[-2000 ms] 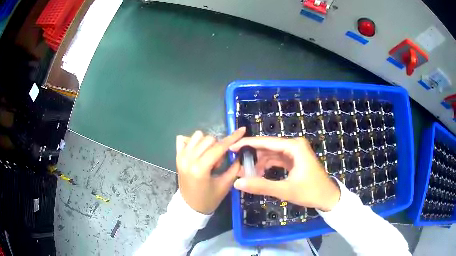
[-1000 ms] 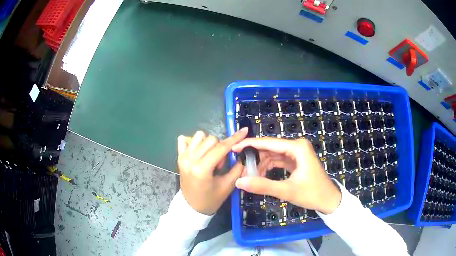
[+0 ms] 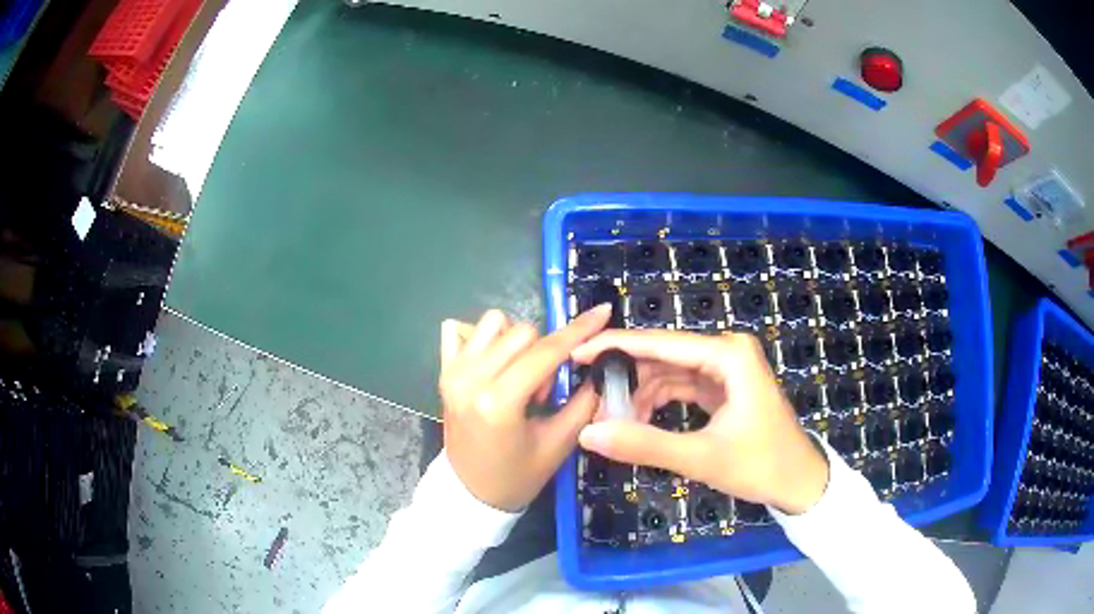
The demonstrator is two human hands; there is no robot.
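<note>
A slim hand tool (image 3: 617,386) with a black round end and a pale clear-looking barrel stands upright between my hands. My right hand (image 3: 708,414) holds it between thumb and fingers, over the left part of the blue bin (image 3: 986,360). My left hand (image 3: 510,402) is at the bin's left wall, its index finger stretched over the rim and its thumb close to the tool. Whether my left hand grips anything is hidden. Black assemblies (image 3: 705,305) with metal strips lie in rows in the bin. The tool's tip is hidden.
A second blue bin (image 3: 1017,414) with rows of parts stands at the right. The green bench (image 3: 360,180) runs behind and left. A grey control panel (image 3: 828,30) with red switches curves along the back right. A carton (image 3: 156,180) and red trays (image 3: 138,48) are at the upper left.
Both hands and the tool have shifted slightly right over the bin. The tool is still held in my right hand.
</note>
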